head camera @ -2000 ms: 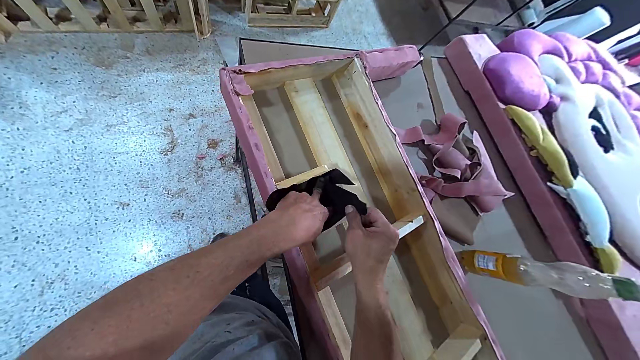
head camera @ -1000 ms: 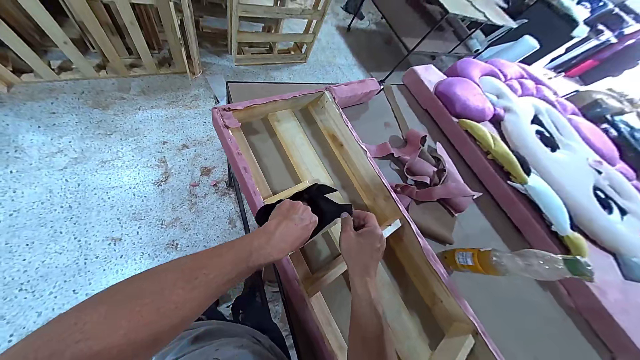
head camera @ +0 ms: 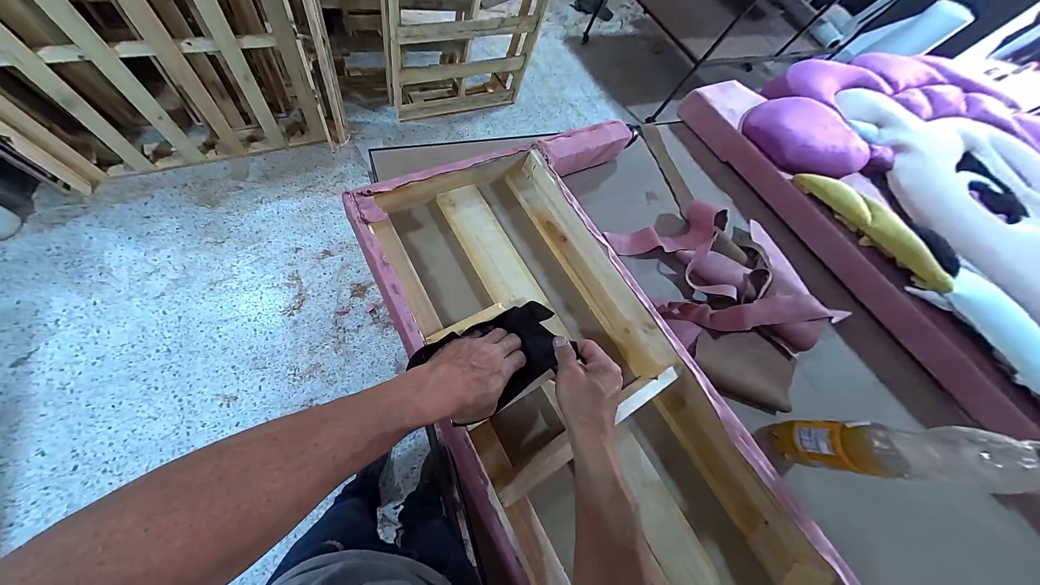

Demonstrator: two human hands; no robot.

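Observation:
A wooden frame [head camera: 479, 236] edged in pink upholstery fabric lies across the table, its slats and crosspieces showing. Black fabric [head camera: 532, 345] is bunched over a crosspiece near the frame's left rail. My left hand [head camera: 479, 374] rests on this fabric with fingers bent; whether it grips the cloth cannot be told. The right-hand end of the fabric is pinched between thumb and fingers of my right hand [head camera: 589, 378], above the frame's inside. Part of the fabric beneath my left hand is hidden.
Pink fabric scraps [head camera: 731, 284] lie right of the frame, and a plastic bottle [head camera: 894, 455] with a yellow-orange part lies nearer me. Beyond is a pink padded panel [head camera: 845, 268] with a plush white and purple figure. Wooden slatted frames [head camera: 162, 81] stand on the floor at the back left.
The view has tilted upward, showing more of the floor frames and the plush panel. My left hand has opened out from a more closed shape and lies flatter on the black fabric.

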